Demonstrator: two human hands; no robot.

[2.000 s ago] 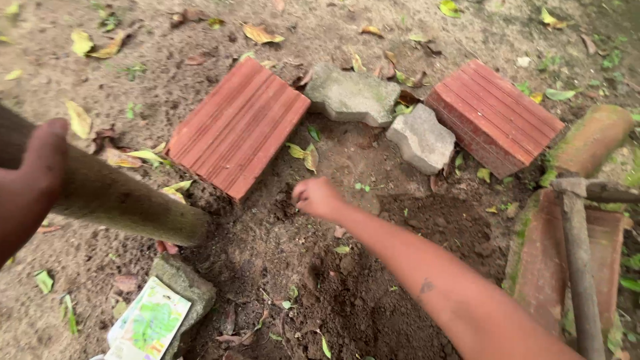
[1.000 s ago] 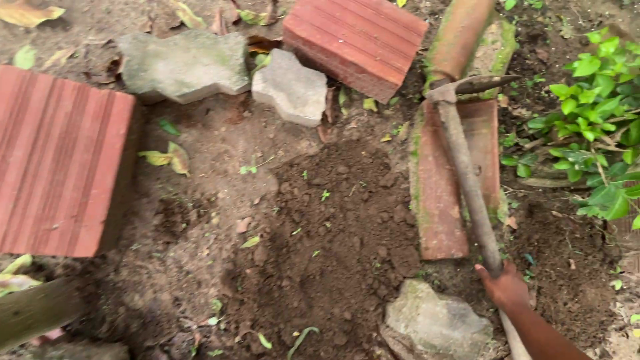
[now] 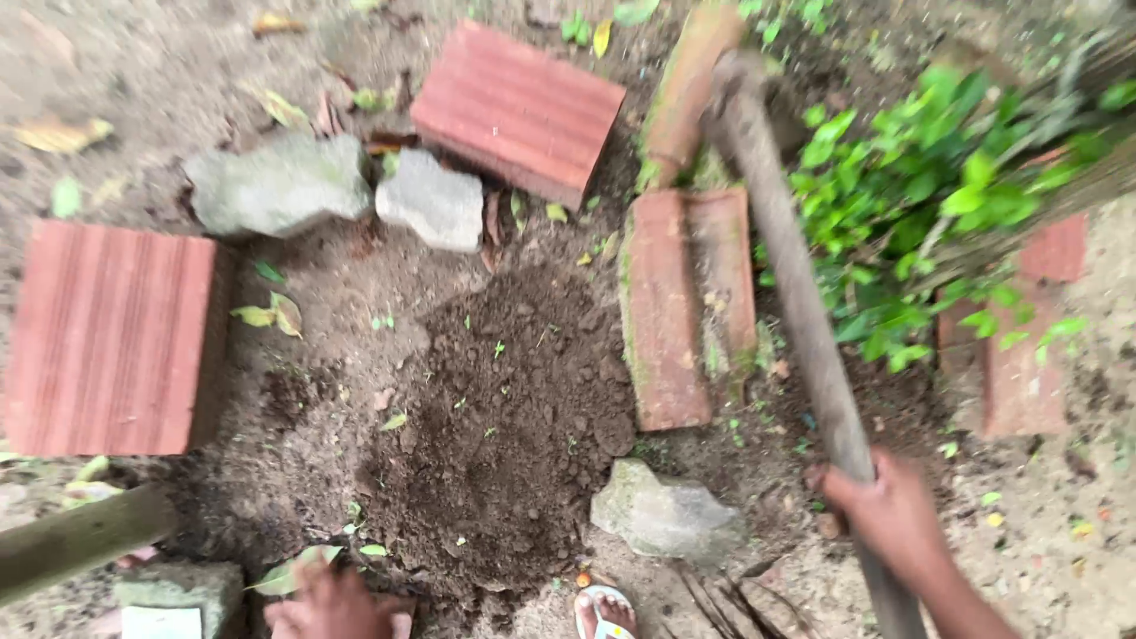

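Note:
My right hand (image 3: 887,515) is closed around the wooden handle (image 3: 816,337) of a hoe or pick, whose blurred head (image 3: 741,84) is raised near the mossy clay roof tiles (image 3: 670,311). My left hand (image 3: 328,603) is at the bottom edge, blurred and partly cut off, beside a green leaf (image 3: 297,568); whether it holds anything cannot be told. Between the hands and above them lies a patch of loose dark soil (image 3: 515,435) with small green sprouts.
Red hollow clay blocks (image 3: 111,337) and concrete pavers (image 3: 280,182) edge the soil. A stone (image 3: 666,515) lies near a sandalled foot (image 3: 605,612). A post (image 3: 84,541) stands lower left by a block bearing a printed packet (image 3: 160,623). A leafy shrub (image 3: 923,204) grows at right.
The tool rested on the tiles in the earlier frames; its handle has swung and its head now looks lifted. My right hand gripped the handle one second ago too. My left hand has come into view at the bottom.

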